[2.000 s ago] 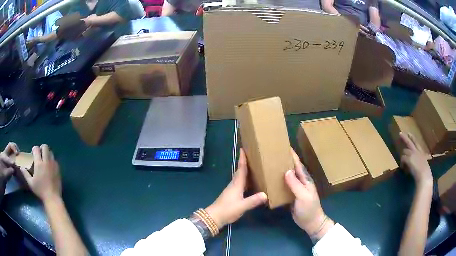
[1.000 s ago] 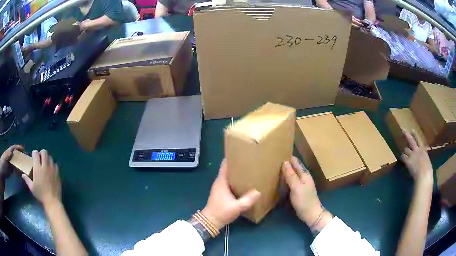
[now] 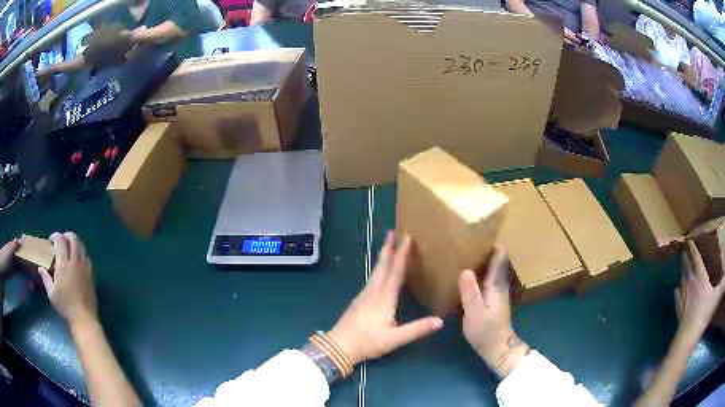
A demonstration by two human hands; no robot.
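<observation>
A brown packed box [image 3: 445,230] is upright and tilted between my hands, above the tabletop. My left hand [image 3: 381,310] has its fingertips on the box's left side, thumb spread in front of its lower edge. My right hand [image 3: 489,318] is at its lower right side, thumb on the near face; its fingers are slightly blurred. The digital bench scale [image 3: 272,195] lies to the left with nothing on its plate and blue digits lit. Two waiting boxes [image 3: 584,222] lie flat side by side, partly hidden behind the held box.
The cardboard sign [image 3: 429,103] marked "230-239" stands behind. A lone box [image 3: 147,179] stands on edge left of the scale, before a larger shipping carton [image 3: 215,119]. Another person's hands hold a small box [image 3: 36,251] at far left; another hand touches a box at far right.
The held box has turned to show a broad face and moved slightly right and up from a second ago. My left hand's fingers have spread. The other person's hand at far right has moved right.
</observation>
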